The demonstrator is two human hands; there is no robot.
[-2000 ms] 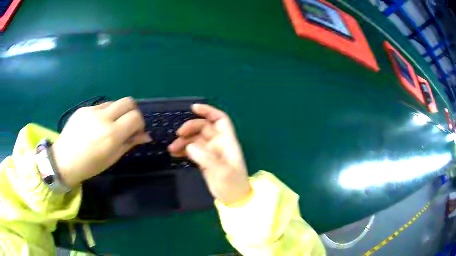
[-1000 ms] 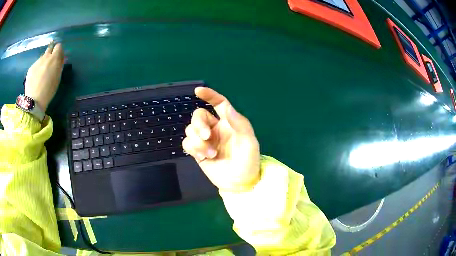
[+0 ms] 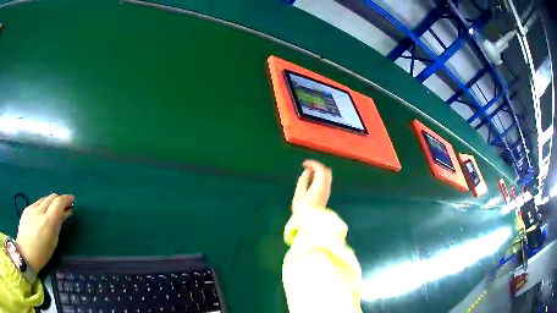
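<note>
A black keyboard (image 3: 137, 287) lies at the bottom left, its lower part cut off by the picture's edge. My left hand (image 3: 44, 229) is just above its top left corner, fingers curled; a small dark spot shows at the fingertips, but I cannot tell if it is a held plug. A thin black cord (image 3: 21, 200) loops behind that hand. My right hand (image 3: 313, 186) is stretched forward, empty, a little short of the nearest orange-red pad (image 3: 382, 147). On that pad lies a tablet (image 3: 327, 104) with a lit screen, green blocks on the left and white on the right.
More orange-red pads with tablets stand in a row to the right, the nearer one (image 3: 440, 156) and a smaller one (image 3: 473, 174). The glossy green bench (image 3: 152, 79) has a raised edge at the back. Blue racking (image 3: 436, 64) stands behind it.
The view has turned up and right, so the keyboard sits lower and the pads show more fully. My right hand has left the keyboard and reached forward. My left hand remains near the keyboard's left side.
</note>
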